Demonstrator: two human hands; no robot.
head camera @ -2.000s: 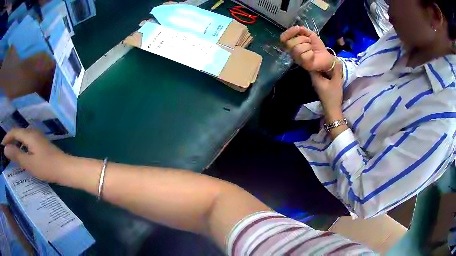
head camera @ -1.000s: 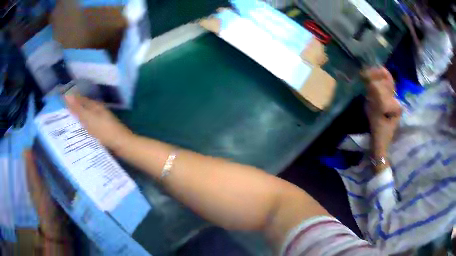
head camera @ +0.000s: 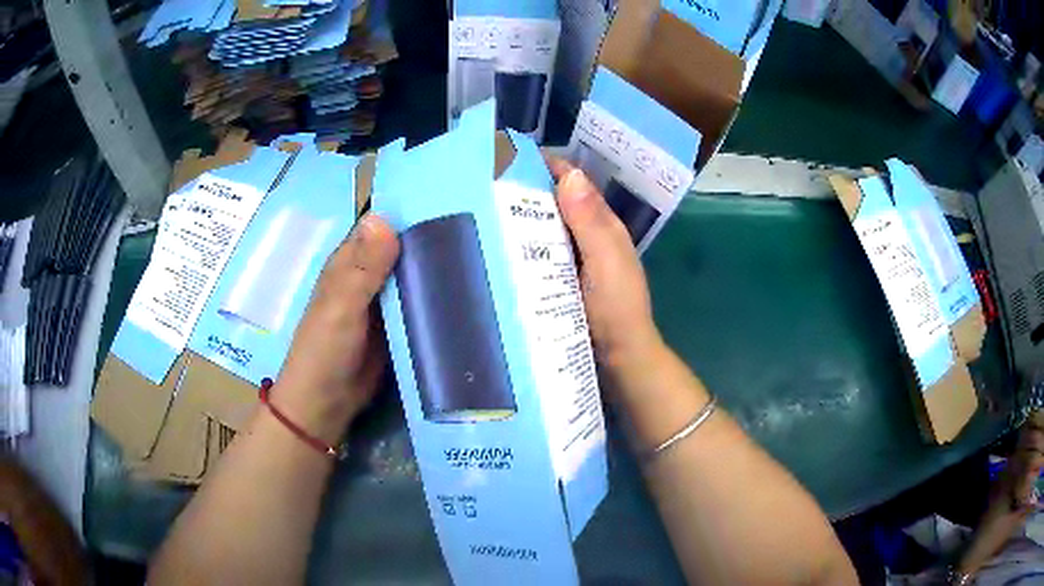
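Note:
A light blue and white carton [head camera: 458, 332] with a dark cylinder picture is held up in the middle, opened into a long body. My left hand [head camera: 355, 309] grips its left side, with the fingers hidden behind it. My right hand [head camera: 607, 269] grips its right side, thumb near the upper edge. A blue flap stands up at the carton's top end. The carton's lower end reaches the picture's bottom edge.
Flat carton blanks [head camera: 195, 275] lie at left, more blanks [head camera: 916, 275] at right. Open boxes [head camera: 670, 69] stand at the back. A tall pile [head camera: 286, 57] is behind the metal post [head camera: 103, 103]. Dark strips [head camera: 69, 263] lie far left; a grey-white case [head camera: 1019, 240] is far right.
The view has swung left. The carton, earlier low at left, is now central and held between both hands. My right hand has come from the standing box onto the carton's side.

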